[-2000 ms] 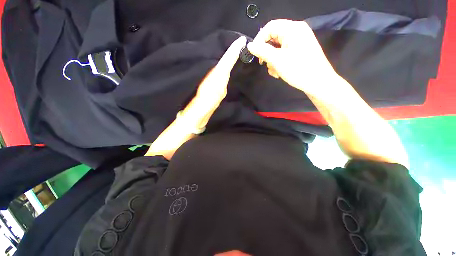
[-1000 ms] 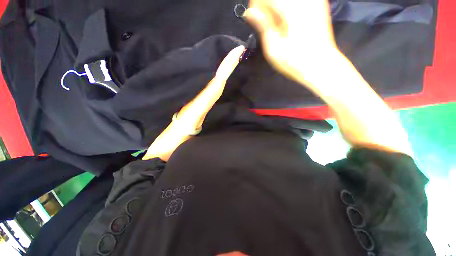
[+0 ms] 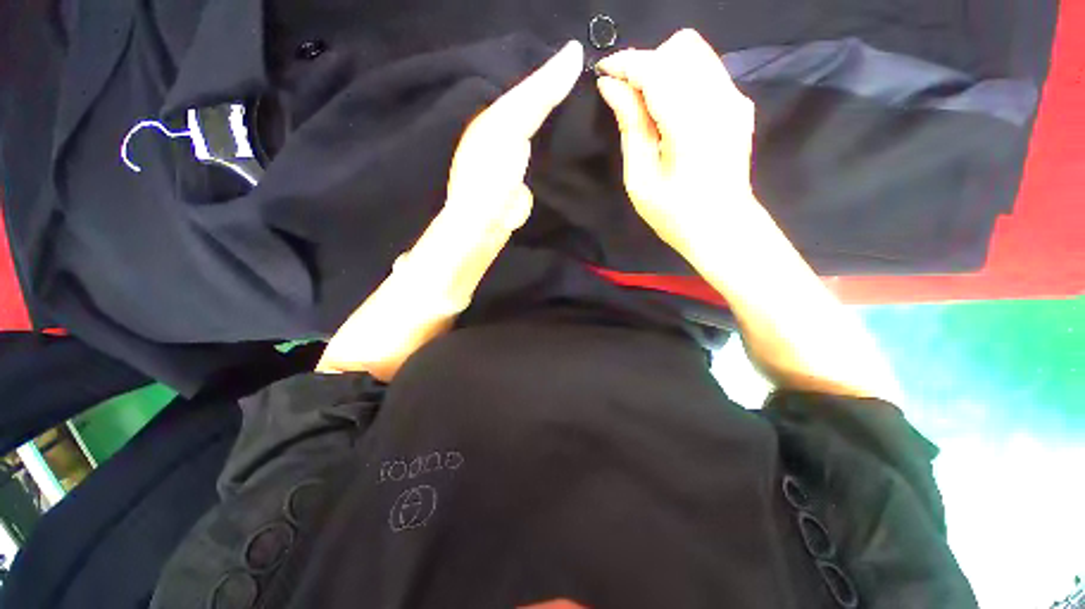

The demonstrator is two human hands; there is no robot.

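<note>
A dark coat [image 3: 393, 179] lies spread in front of me. My left hand [image 3: 494, 161] rests at the coat's folded front edge, its fingertips on the cloth and its thumb hidden. My right hand [image 3: 690, 131] has thumb and forefinger pinched together at the same spot, almost touching the left fingertips. Something tiny shows at the pinch, too small to name; no needle or thread can be made out. A round coat button [image 3: 603, 31] with a shiny rim lies just above the fingertips. Another button [image 3: 312, 49] is further left.
A white hanger hook [image 3: 149, 140] and a label [image 3: 224, 131] show at the coat's neck. A greyish-blue lining strip [image 3: 880, 79] lies right of my right hand. Red cloth [image 3: 1023, 256] shows under the coat, green floor [image 3: 999, 345] at the right. Dark garments [image 3: 131, 500] hang lower left.
My right hand swept up over the upper button, then came back to my left fingertips. Both hands now meet higher in the picture. The button seen between them at first is no longer visible.
</note>
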